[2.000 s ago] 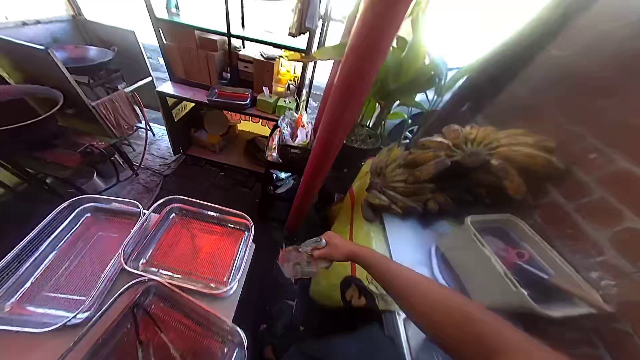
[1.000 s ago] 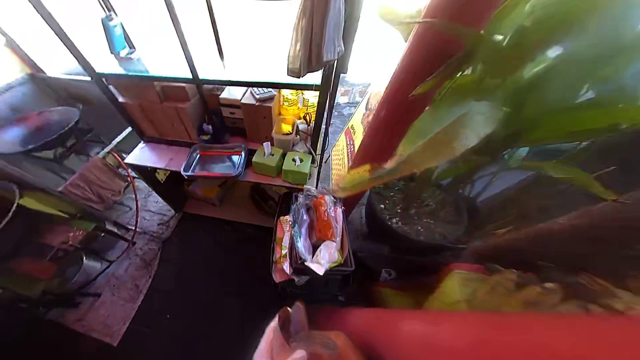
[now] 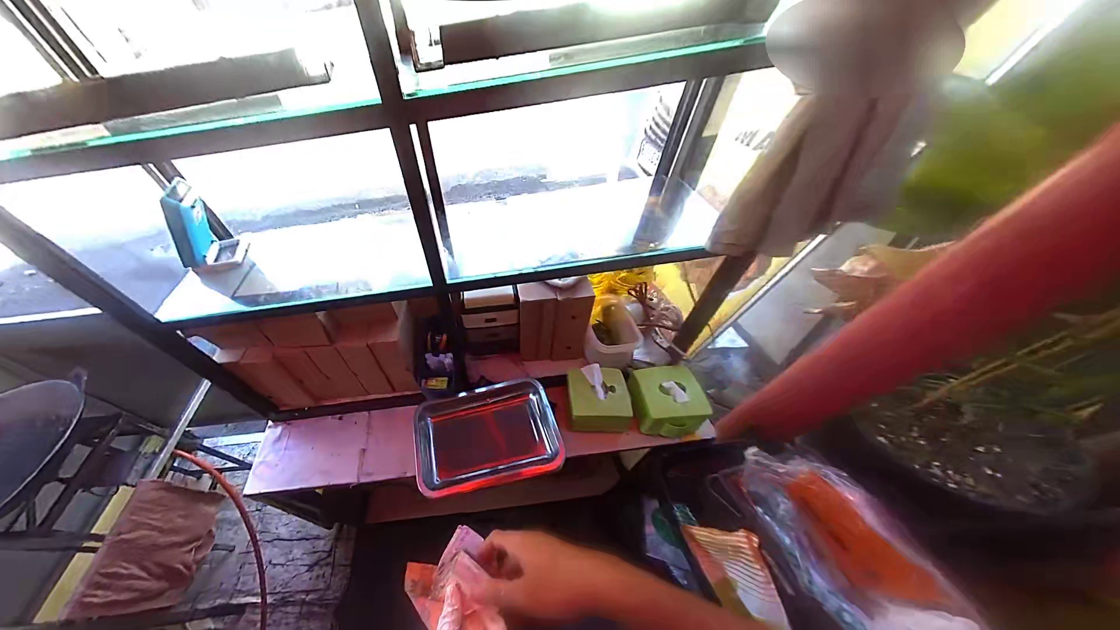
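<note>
My right hand (image 3: 525, 573) reaches in from the lower right, its fingers closed on crumpled pinkish paper (image 3: 455, 582); whether this is tissue or banknotes I cannot tell. Beyond the hand, a rectangular metal tray (image 3: 490, 437) with a reddish inside lies on a low pink-topped shelf (image 3: 328, 446). To the tray's right stand two green tissue boxes (image 3: 599, 411), side by side, with white tissue showing at their tops. My left hand is outside the view.
A red pole (image 3: 927, 297) slants across the right side, by a potted plant (image 3: 971, 437). Below it is a black bin (image 3: 678, 516) with plastic packets (image 3: 849, 534). Brown boxes (image 3: 324, 359) stand behind the shelf, under glass shelving. A wok (image 3: 35, 437) and brown cloth (image 3: 144, 551) are left.
The view has moved closer to the glass shelving; the bananas and mesh-lined trays seen two seconds ago are out of view. The crumpled paper remains in my right hand.
</note>
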